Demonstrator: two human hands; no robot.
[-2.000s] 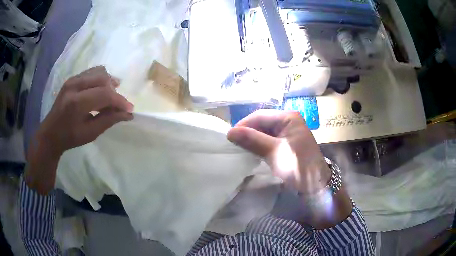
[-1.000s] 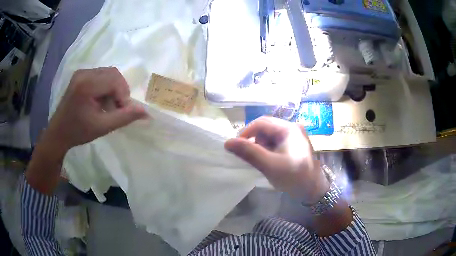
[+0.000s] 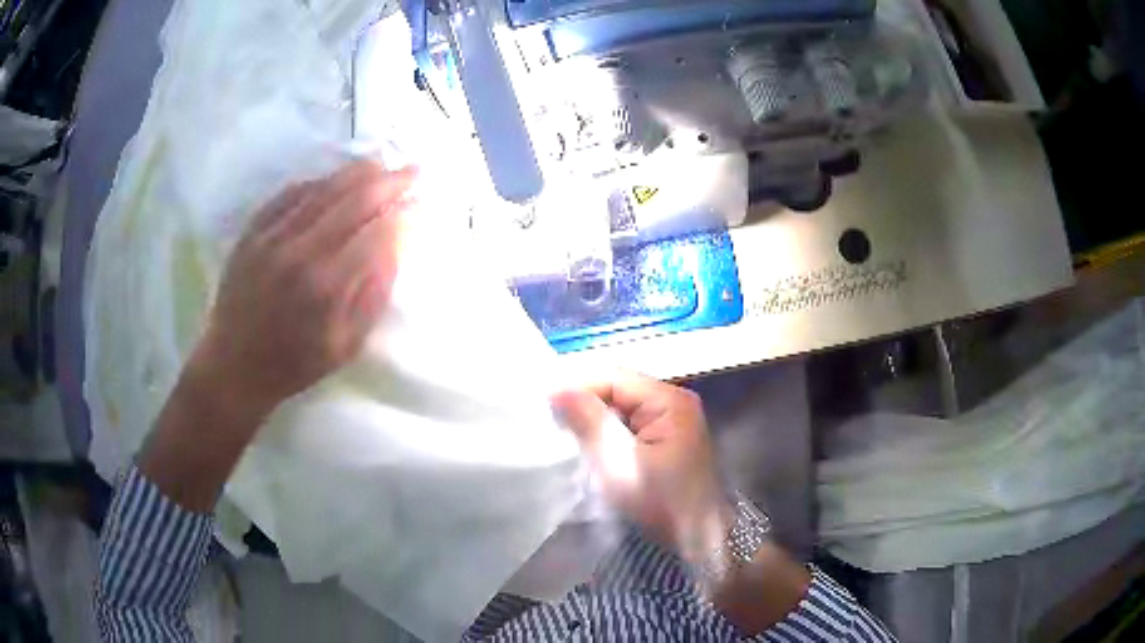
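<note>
A large limp white garment piece (image 3: 402,465) hangs from the left of the sewing machine down over my lap. My left hand (image 3: 314,276) lies on the cloth near the lit needle area, fingers together and pointing up-right; the glare hides its fingertips. My right hand (image 3: 647,440) pinches the cloth's edge between thumb and fingers, just below the machine bed's front edge. The blue slide plate (image 3: 703,283) shows right of the cloth. The presser foot area is washed out by glare.
The cream machine bed (image 3: 954,251) has ruler marks and a dark round hole. Tension dials (image 3: 760,86) and a blue-grey bar (image 3: 492,107) stand above the plate. A second cloth stack (image 3: 992,465) lies lower right. More white cloth (image 3: 163,239) lies left.
My left hand has moved right and up toward the needle area with the cloth. My right hand has moved down, off the blue plate. The brown paper label on the cloth no longer shows.
</note>
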